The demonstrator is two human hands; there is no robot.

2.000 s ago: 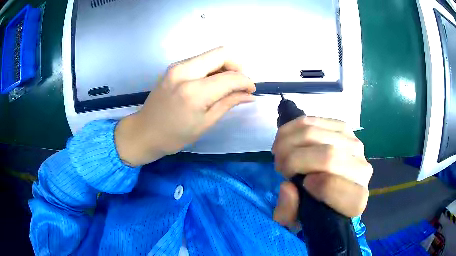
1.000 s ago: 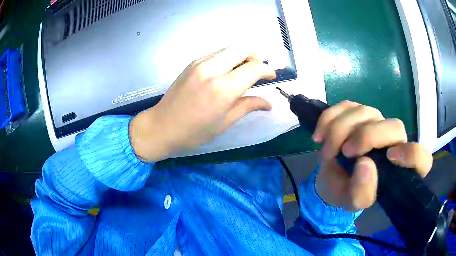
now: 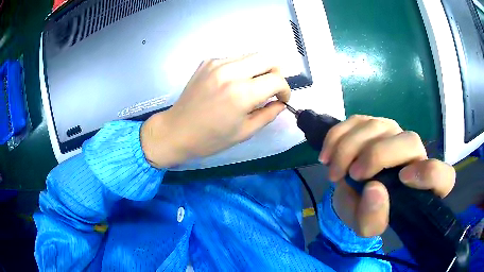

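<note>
The grey laptop (image 3: 106,69) lies underside up on a white foam sheet (image 3: 325,74), with strong glare on its cover. My left hand (image 3: 223,101) reaches over the laptop's near edge, towards its right corner, thumb and fingertips close together. Whether they pinch a screw is too small to tell. My right hand (image 3: 385,164) is closed around a thick black electric screwdriver (image 3: 422,212), held slantwise with its thin metal bit pointing up-left. The bit's tip is at my left fingertips and partly hidden by them.
A blue screw box (image 3: 15,101) stands at the far left on the green work surface (image 3: 385,69). Another laptop (image 3: 469,64) lies on a white sheet at the far right. A black cord (image 3: 309,186) hangs by my blue smock. A red edge (image 3: 58,4) shows at the top left.
The laptop and blue box have shifted left and tilted in view. Over the last second, the screwdriver has moved slightly left and down, bringing its bit to my left fingertips, which have drawn together.
</note>
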